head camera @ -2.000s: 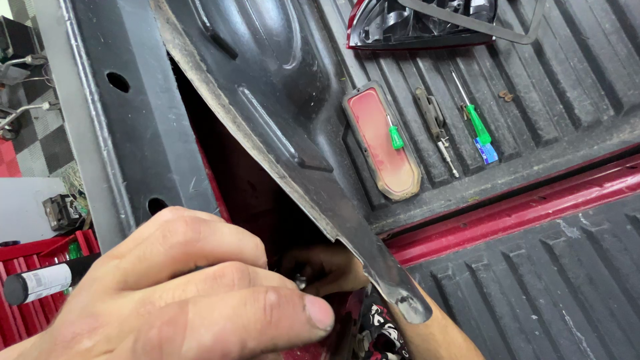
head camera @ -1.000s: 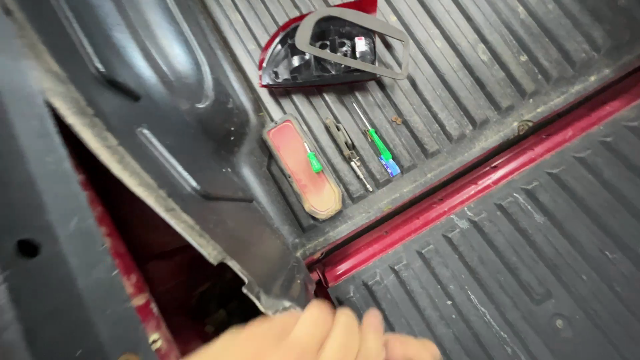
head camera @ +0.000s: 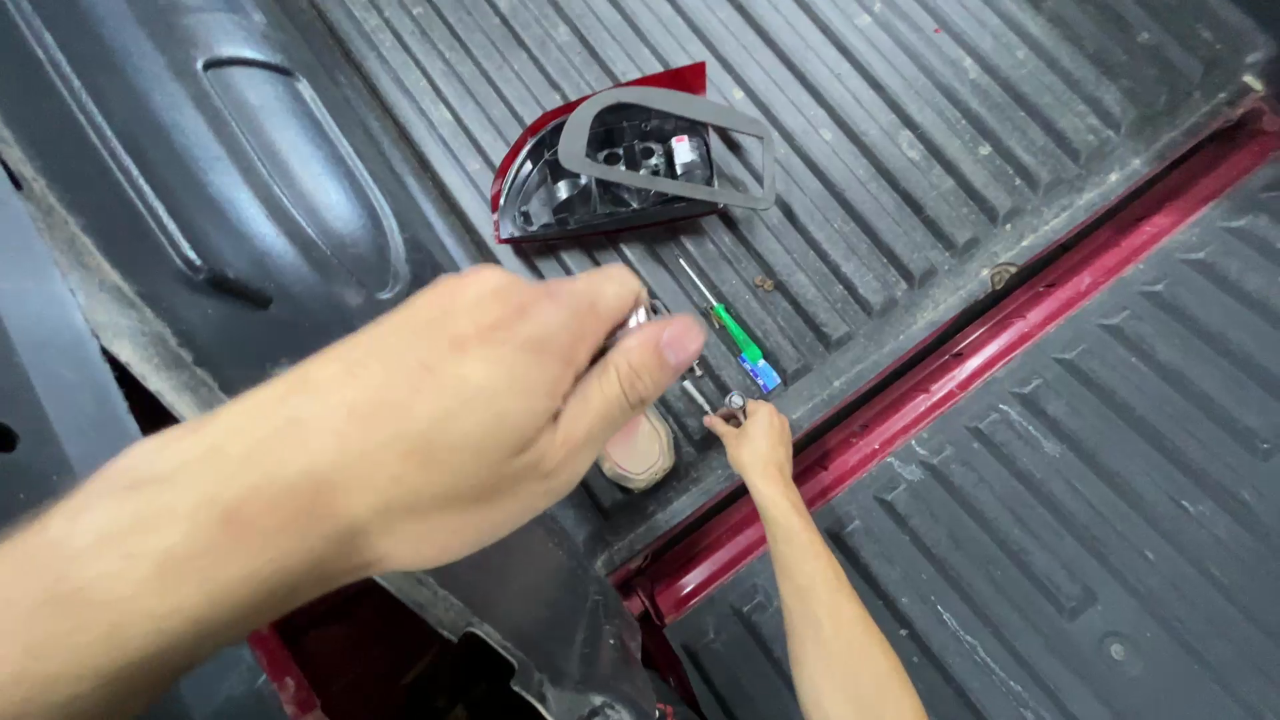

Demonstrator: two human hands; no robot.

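Observation:
My left hand (head camera: 500, 400) looms large and blurred from the left, thumb and fingers curled together. Something shiny shows at its fingertips; whether it is held or lies behind is unclear. My right hand (head camera: 760, 440) reaches up from the bottom and pinches a small round-ended metal tool (head camera: 736, 401), beside the bit end of a multitool (head camera: 697, 395), mostly hidden. Just above lies a screwdriver with a green handle (head camera: 738, 335) and blue end. Part of a red lens (head camera: 640, 450) with a dusty edge shows below my left hand. A tail light assembly (head camera: 600, 215) lies beyond, a grey gasket (head camera: 770, 170) across it.
Ribbed black bed liner (head camera: 870, 250) lies under the parts. A red metal edge (head camera: 900, 400) crosses diagonally beside another ribbed panel (head camera: 1080, 480). At left is a moulded black liner wall (head camera: 300, 170), with a dark gap (head camera: 370, 650) below. Small brown bits (head camera: 764, 284) lie near the screwdriver.
The view has shifted toward the bed. My right hand, under the liner edge two seconds ago, is now beside the multitool. My left hand now covers most of the red lens.

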